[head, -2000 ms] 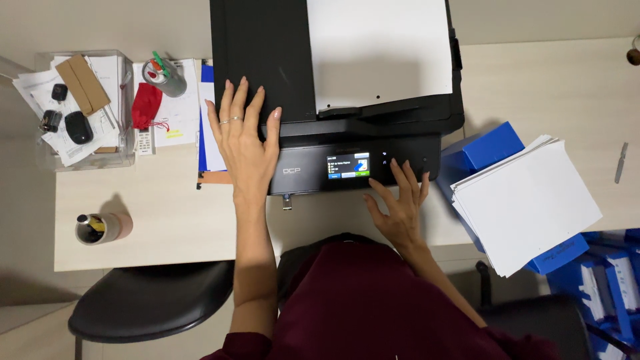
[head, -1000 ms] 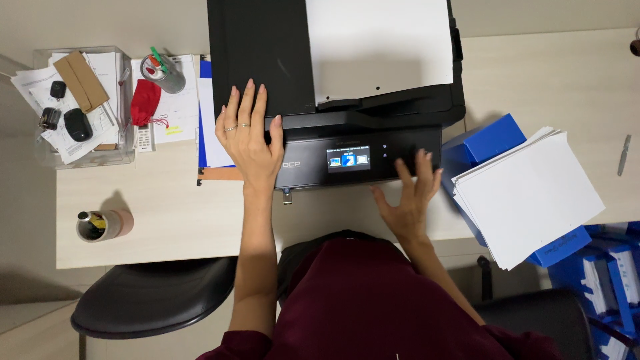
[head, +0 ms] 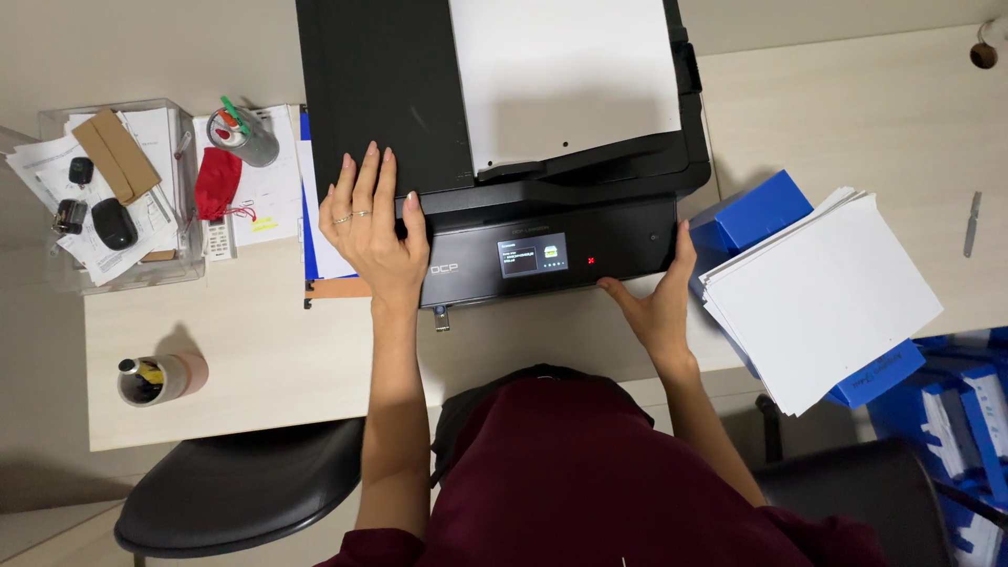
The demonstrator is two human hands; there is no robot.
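A black multifunction printer (head: 378, 94) stands on the desk, with white paper (head: 571, 79) lying in its top document feeder. My left hand (head: 376, 224) rests flat on the printer's front left edge, fingers spread, holding nothing. At the panel's right end, my right hand (head: 660, 303) has its thumb at the lower edge and its fingers at the side, apart, without a clear grip. Between the hands, the touchscreen (head: 533, 256) is lit and a red mark glows beside it. A USB stick (head: 441, 317) sticks out below the panel's left end.
To the right, a stack of paper (head: 823, 295) lies on a blue file box (head: 760, 211). On the left are a clear tray (head: 185, 228) of papers, a mesh pen cup (head: 256, 142), a red pouch (head: 218, 183) and a round holder (head: 161, 378). Black chairs (head: 244, 488) stand below the desk.
My right hand has moved from the panel's front to its right end and lower edge. The touchscreen display has changed, and a red mark now glows beside it. My left hand stays on the printer.
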